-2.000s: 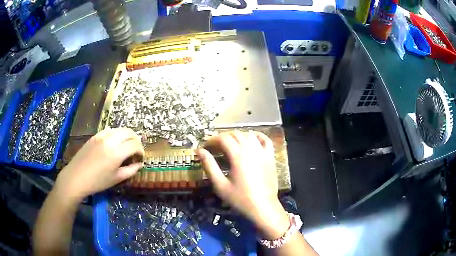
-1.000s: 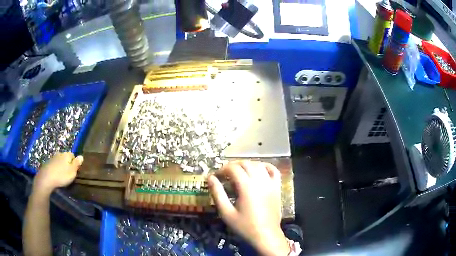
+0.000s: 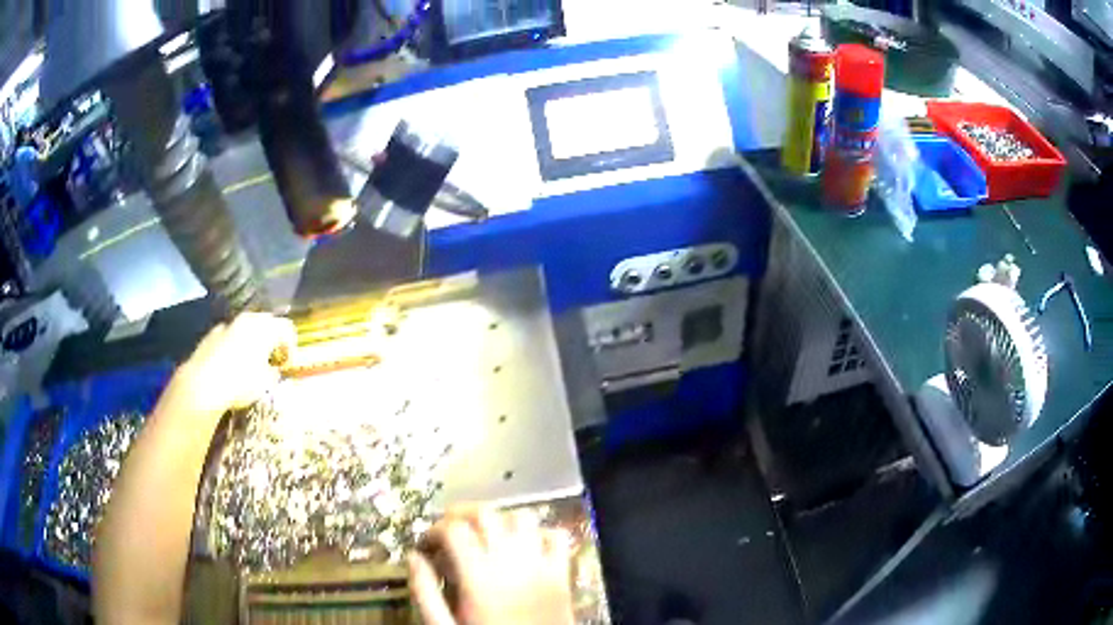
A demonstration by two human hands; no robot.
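My left hand [image 3: 248, 354] is at the left end of the brass-coloured far fixture [image 3: 336, 348] under the laser head; its fingertips are blurred, so its hold cannot be told. My right hand [image 3: 498, 571] is at the right end of the near fixture [image 3: 327, 606], cut off by the bottom edge; its grip cannot be told. A bar lies along the near fixture's top, hiding its slots. Small silvery metal parts [image 3: 324, 488] are heaped loose on the metal plate [image 3: 519, 403] between the fixtures.
The black laser head [image 3: 311, 183] and grey hose [image 3: 195, 208] hang above the far fixture. Blue parts bins [image 3: 27, 543] are at left. The green-topped bench [image 3: 842, 263] at right holds a white fan [image 3: 995, 360], spray cans [image 3: 852, 134] and a red bin [image 3: 1037, 177].
My left hand has moved from the left side bin area forward to the far fixture. The view has swung up and right. A bar now covers the near fixture's slots. My right hand stays at its right end.
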